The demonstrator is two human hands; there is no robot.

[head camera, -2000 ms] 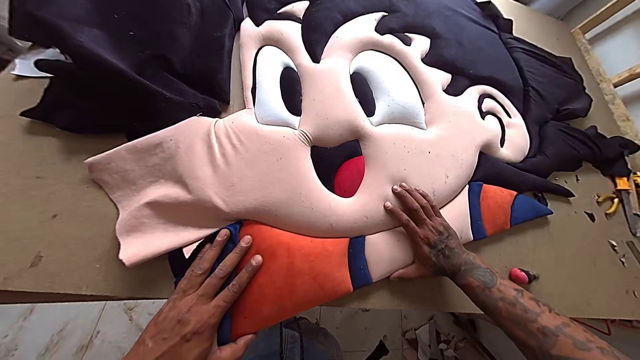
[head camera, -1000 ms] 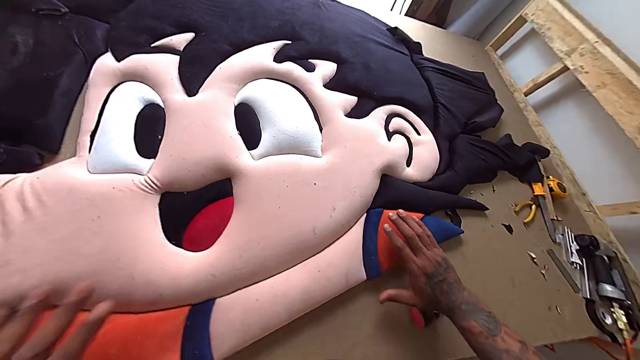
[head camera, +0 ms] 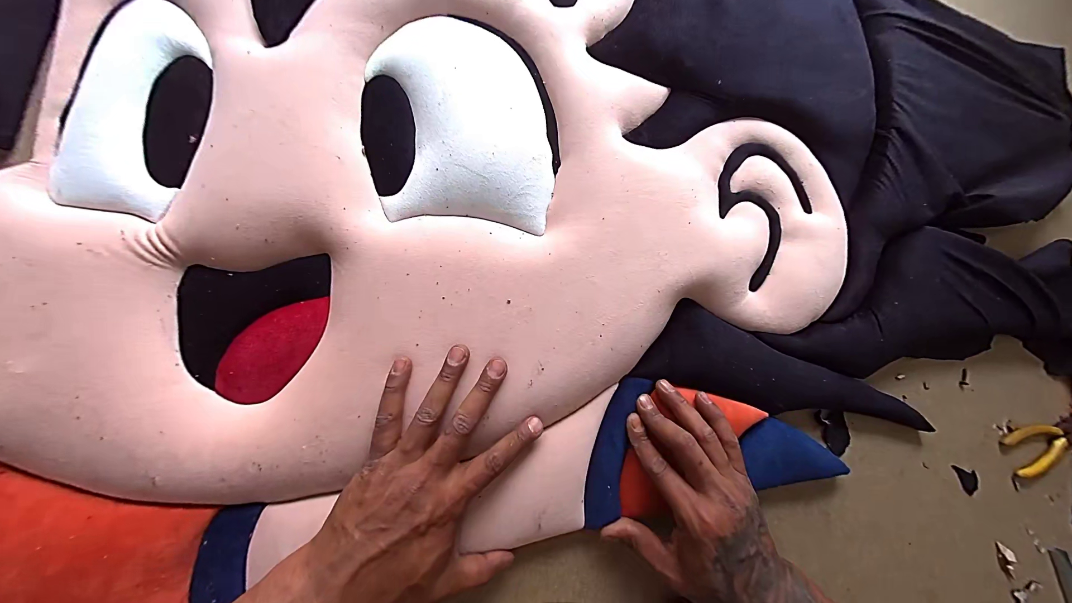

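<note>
A large padded fabric cartoon face [head camera: 419,310] lies on a board, with white eyes, an open mouth holding a red tongue [head camera: 276,352], and a rounded ear [head camera: 779,226]. My left hand [head camera: 419,486] rests flat with fingers spread over its lower cheek and the skin-coloured neck piece [head camera: 544,477]. To the right, my right hand [head camera: 695,469] lies on the orange and blue padded piece [head camera: 607,461], which ends in a blue point [head camera: 791,452]. A larger orange padded piece [head camera: 92,536] with a blue band [head camera: 222,553] sits at lower left. Neither hand grasps anything.
Loose black fabric [head camera: 963,126] spreads at the upper right, and a black padded spike [head camera: 779,377] juts out below the ear. Yellow-handled pliers [head camera: 1043,456] lie on the brown board [head camera: 913,528] at the right, among small black scraps [head camera: 965,479].
My left hand has moved right from the orange piece onto the cheek and neck. My right hand has gone from the neck piece to the orange and blue piece. The view has moved closer.
</note>
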